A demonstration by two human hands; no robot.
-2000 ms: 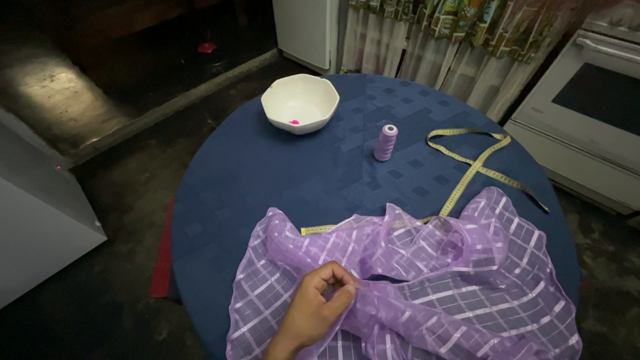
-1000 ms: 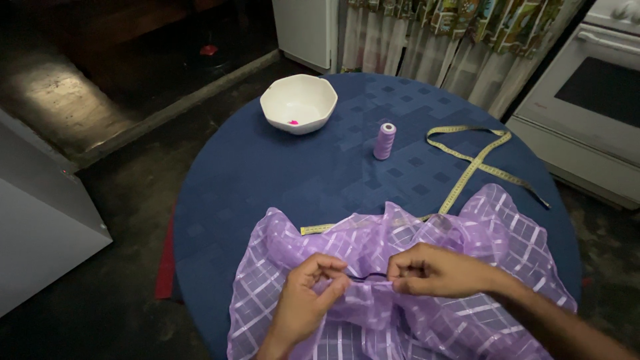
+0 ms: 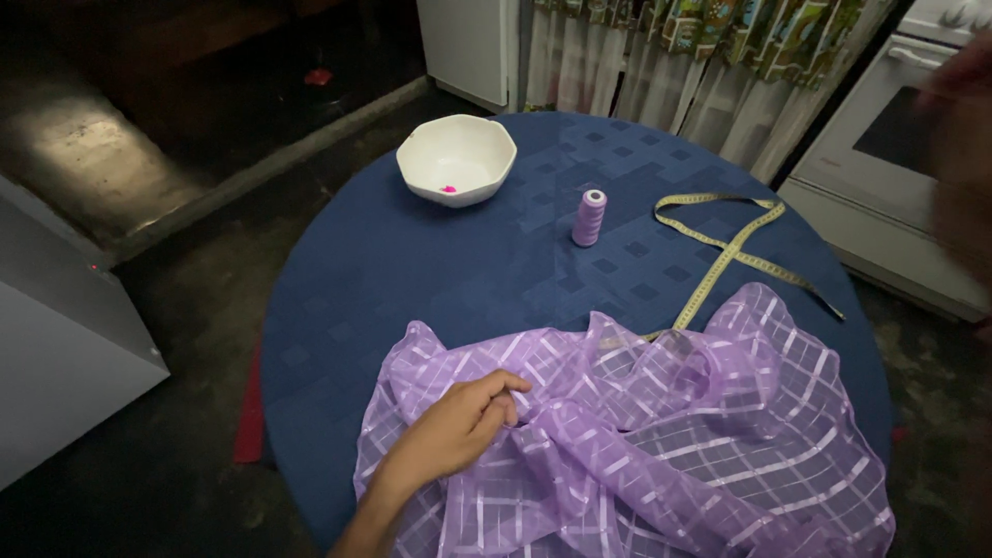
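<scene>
Sheer purple checked fabric (image 3: 682, 465) lies bunched over the near part of the round table. My left hand (image 3: 465, 422) pinches a gathered fold of it between thumb and fingers. My right hand (image 3: 961, 147) is raised at the far right edge, strongly blurred, in front of the oven; its fingers cannot be made out. A spool of purple thread (image 3: 590, 220) stands upright beyond the fabric. The yellow measuring tape (image 3: 709, 275) lies looped to the right of the spool, one stretch passing under the fabric.
A white octagonal bowl (image 3: 457, 159) with a small pink item (image 3: 448, 189) inside stands at the back left of the blue tablecloth (image 3: 434, 271). Behind the table hang curtains (image 3: 666, 77). A white oven (image 3: 868, 155) stands at right, a grey cabinet (image 3: 70, 349) at left.
My right hand has left the fabric beside my left hand and moved up and to the right. The fabric's middle has shifted into a long diagonal fold.
</scene>
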